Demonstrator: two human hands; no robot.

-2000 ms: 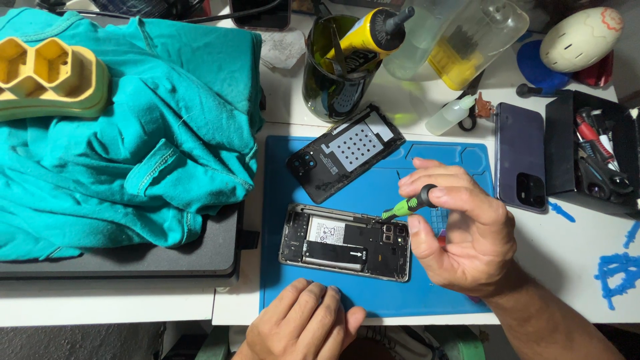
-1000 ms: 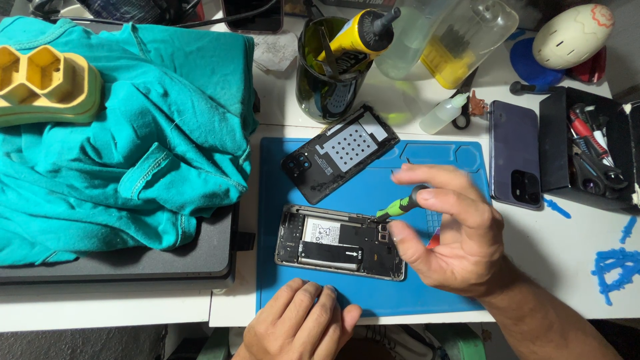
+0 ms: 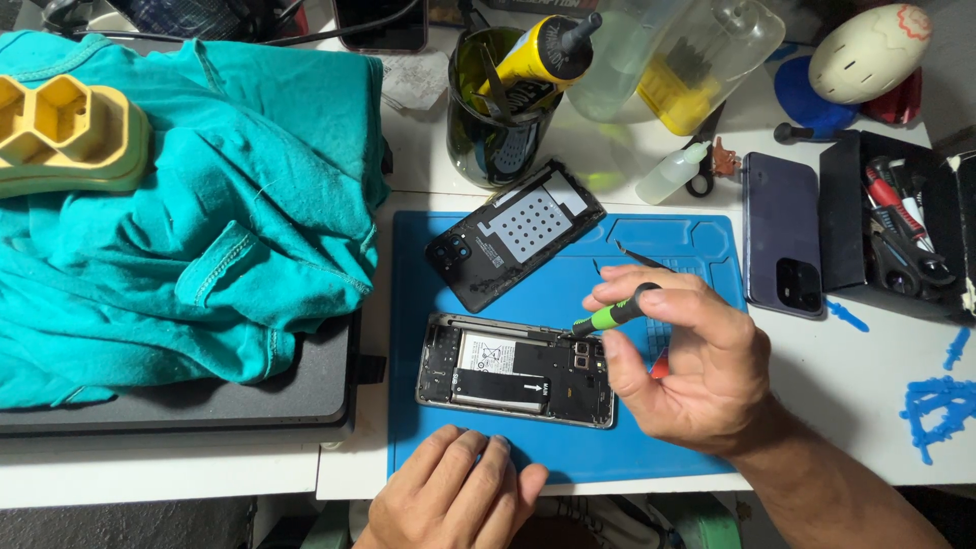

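Note:
An opened smartphone (image 3: 526,374) lies on a blue silicone repair mat (image 3: 496,450), its battery and a black flex cable exposed. My right hand (image 3: 694,358) holds a green and black precision screwdriver (image 3: 610,313) between thumb and fingers, its tip end down at the phone's upper edge, left of the camera modules. My left hand (image 3: 457,488) rests with curled fingers at the mat's front edge, just below the phone, holding nothing that I can see. The detached black back cover (image 3: 511,240) lies above the phone. Dark tweezers (image 3: 639,255) are partly hidden behind my right hand.
A teal cloth (image 3: 191,213) covers a dark device (image 3: 305,381) on the left. Behind the mat stand a dark glass container (image 3: 499,114) with tools and a small dropper bottle (image 3: 671,175). A purple phone (image 3: 783,229) and a black box of tools (image 3: 877,229) are at the right.

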